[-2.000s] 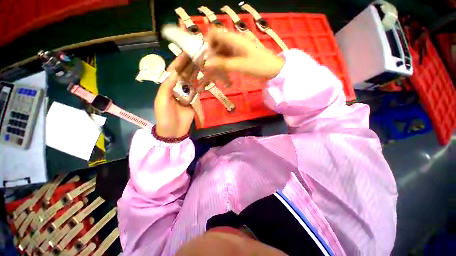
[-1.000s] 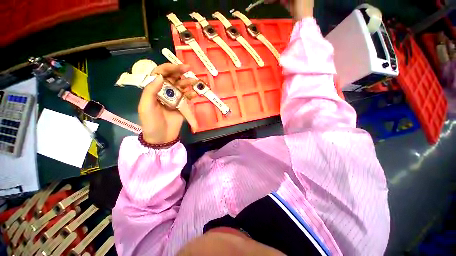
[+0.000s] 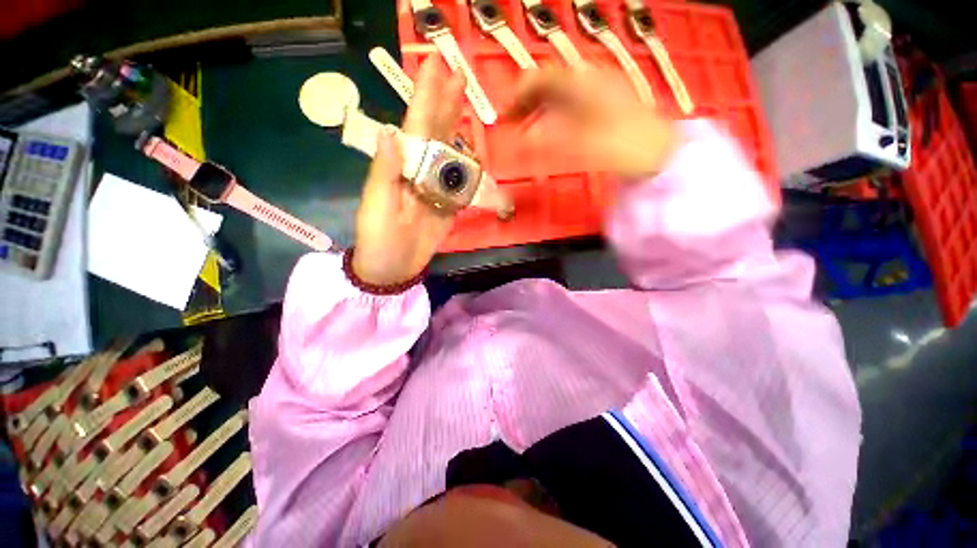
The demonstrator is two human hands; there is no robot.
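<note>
My left hand [image 3: 402, 214] holds a smartwatch [image 3: 448, 177] with its round dark case back facing up and its cream strap sticking out to the left. Part of a strap shows under the hand at its right. My right hand [image 3: 589, 118] is blurred over the red compartment tray [image 3: 739, 139]; whether it holds anything cannot be told. Several beige-strapped watches [image 3: 544, 19] lie in a row along the tray's far edge, case backs up.
Left are a pink-strapped watch [image 3: 211, 182], a white paper slip [image 3: 150, 241], a calculator [image 3: 38, 198] and a round cream disc [image 3: 328, 99]. A full tray of watches [image 3: 129, 450] is at lower left. A tape dispenser [image 3: 825, 96] stands right.
My right hand has come back from the far edge to over the tray. One more watch lies at the right end of the row. My left hand and its watch are turned differently.
</note>
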